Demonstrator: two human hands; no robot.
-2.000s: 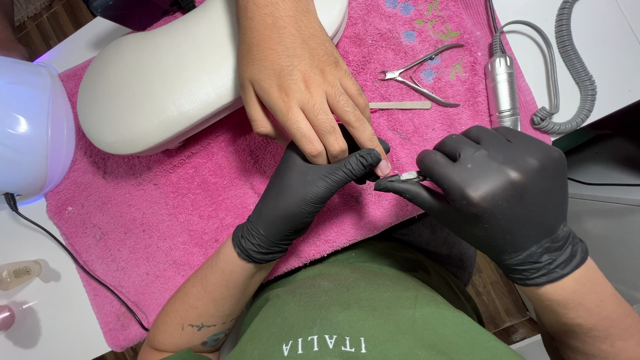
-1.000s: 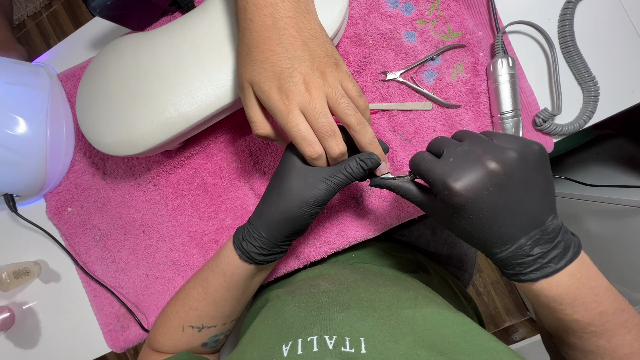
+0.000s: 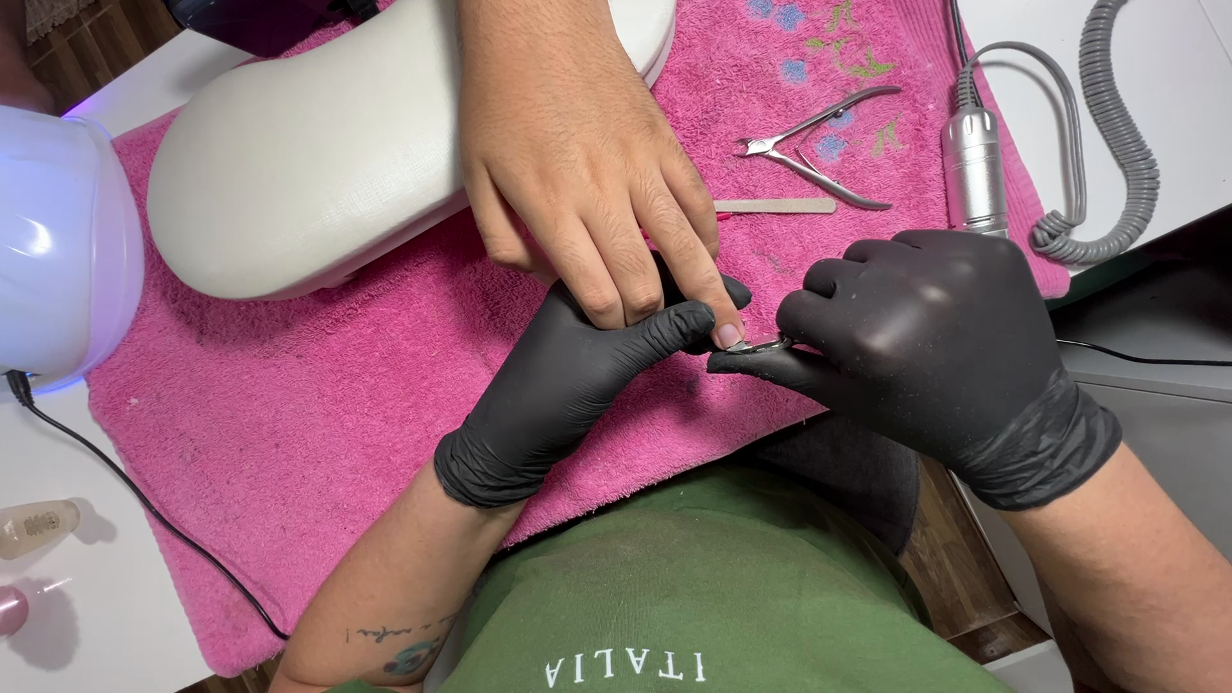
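My left hand [image 3: 577, 375], in a black glove, holds a finger of another person's hand [image 3: 587, 164], with my thumb beside that finger's tip. In my black-gloved right hand [image 3: 914, 337] is a small metal nail clipper [image 3: 760, 345], mostly hidden by my fingers; its end is at the nail of the held finger. The other person's hand reaches in from the top, palm down, over a white padded armrest [image 3: 298, 144]. Cuticle nippers [image 3: 818, 144] lie on the pink towel [image 3: 404, 385] beyond my hands, near a flat nail file [image 3: 775, 206].
A silver nail drill handpiece [image 3: 975, 168] with a coiled grey cable [image 3: 1121, 144] lies at the upper right. At the left stand a white nail lamp [image 3: 63, 241] with a black cord [image 3: 144, 500], a clear bottle [image 3: 37, 527] and a pink item [image 3: 12, 610].
My right hand and the clipper have shifted slightly around the fingertip, and the clipper's tilt differs. My left hand keeps its hold on the other person's finger.
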